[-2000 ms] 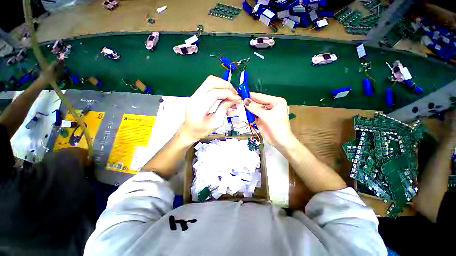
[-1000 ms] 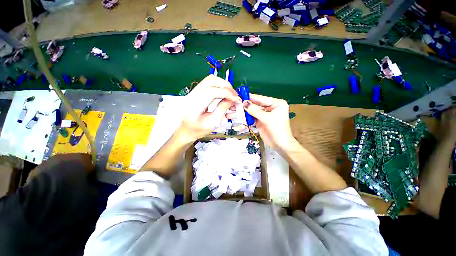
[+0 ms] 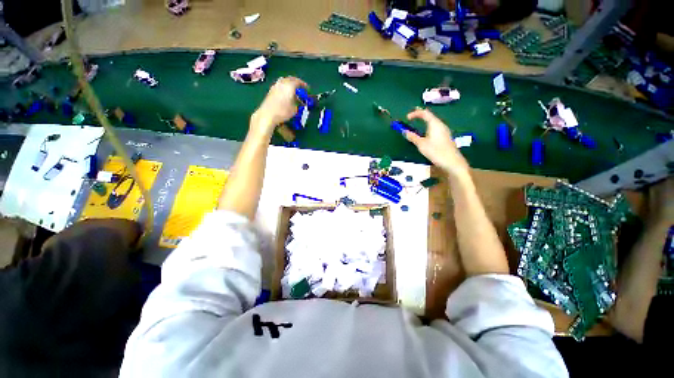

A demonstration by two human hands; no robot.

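My left hand is over the green belt, its fingers at a blue battery cell; whether it grips the cell is unclear. My right hand is over the belt's near side with a dark blue cell at its fingertips. Another blue cell lies on the belt between the hands. Blue cells with wires and small green boards lie on the white sheet. The pad box, full of white pads, stands before me.
Pink car-shaped parts and more cells lie on the belt. PCB panels are heaped at right. Yellow sheets lie at left. A pale hose crosses the left side. Other people's arms show at both sides.
My hands have moved apart and forward from above the box to over the belt. Cells on the white sheet are now uncovered. The pink parts on the belt have shifted left.
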